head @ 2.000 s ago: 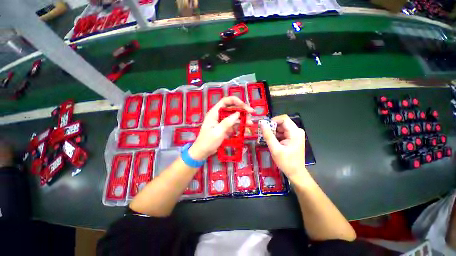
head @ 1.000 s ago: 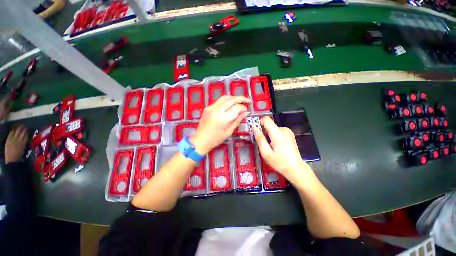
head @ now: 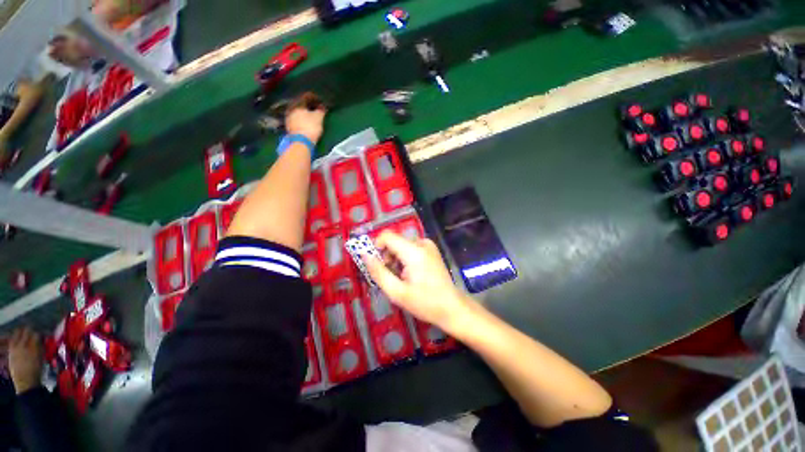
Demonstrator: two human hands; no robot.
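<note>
My right hand is over the blister tray and holds a small white dotted keypad part at its fingertips. My left hand is stretched out over the green belt, its fingers at a small dark piece; whether it grips it I cannot tell. Red front housings lie in rows in the whitish blister tray, which has a dark rim beneath. My left sleeve and forearm hide part of the tray's middle and left side.
A glossy dark flat case lies right of the tray. Black sub-assemblies with red rounds stand in rows at right. Labelled red units are heaped at left, near another person's hand. The belt carries red units and small parts. A grey-white post crosses at left.
My left hand has moved from over the tray out to the belt. My right hand still holds the dotted part, farther left in the picture. The whole view has tilted and shifted.
</note>
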